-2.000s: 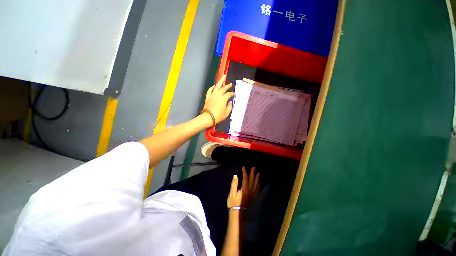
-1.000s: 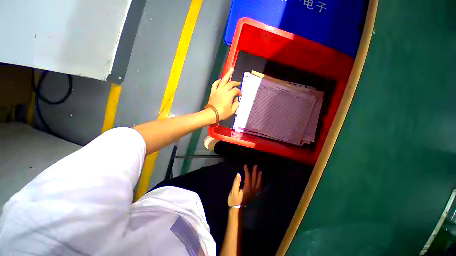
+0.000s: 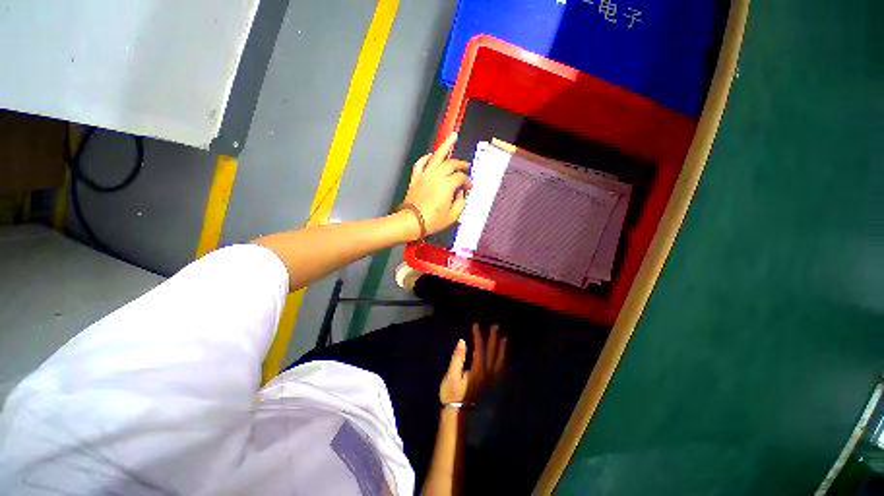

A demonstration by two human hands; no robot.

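A red bin [image 3: 523,60] stands low beside the green bench, partly under its edge. A loose stack of printed paper sheets [image 3: 552,218] lies inside, its left part brightly lit. My left hand [image 3: 441,189], with a band on the wrist, is on the bin's left rim, fingers curled over it and into the bin near the papers' left edge; its thumb is hard to make out. My right hand [image 3: 472,370], with a thin bracelet, is below the bin over my dark-clothed lap, fingers apart and empty, partly in shadow.
The green bench top [image 3: 766,242] with its tan edge is at the right. A blue box or sheet [image 3: 582,48] with white lettering adjoins the bin's far side. A white table [image 3: 116,68], a black cable [image 3: 139,174] and yellow floor lines are at the left.
The view has shifted, so the bin and bench edge sit further right and slightly higher. My left hand stays at the bin's rim. My right hand stays empty over my lap.
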